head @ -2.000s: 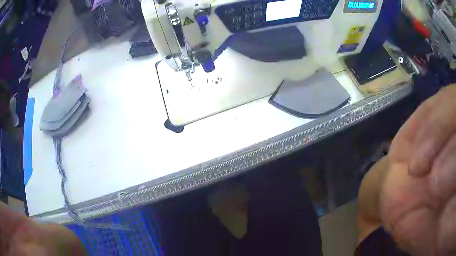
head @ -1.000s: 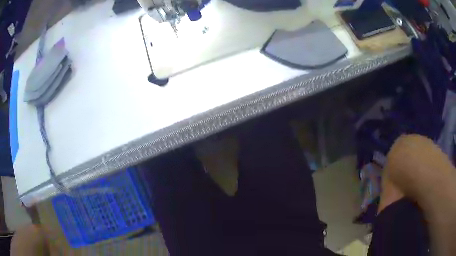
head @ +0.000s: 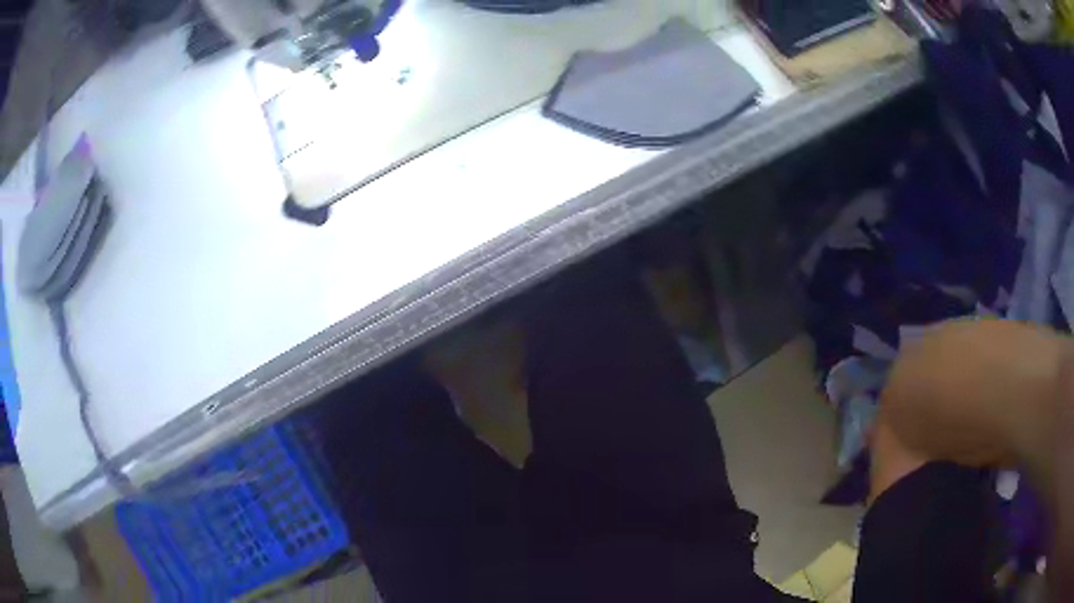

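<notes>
A fan-shaped stack of grey cut panels (head: pixel 660 88) lies near the table's front edge, right of the needle plate. Sewn grey panels (head: pixel 65 233) lie bundled at the table's left, with a thin grey thread chain (head: pixel 78 383) hanging over the front edge. The sewing machine's needle area (head: pixel 330 65) is at the top, with a blue part beside it. My left hand is not in view. At the lower right is a blurred bare limb, likely my right arm; no fingers can be made out, so the right hand's state is unclear.
The ruler-marked front edge (head: pixel 471 289) runs diagonally above my dark-clothed lap. A blue perforated basket (head: pixel 242 512) is below at left. A dark phone (head: pixel 813 20) lies on a tan pad at upper right. A loose heap of navy and grey fabric (head: pixel 942 224) is at right.
The view has turned down and to the right, so the machine head has mostly left the top. Both hands showed open at the sides two seconds ago; the left has left the picture. The panels look unmoved.
</notes>
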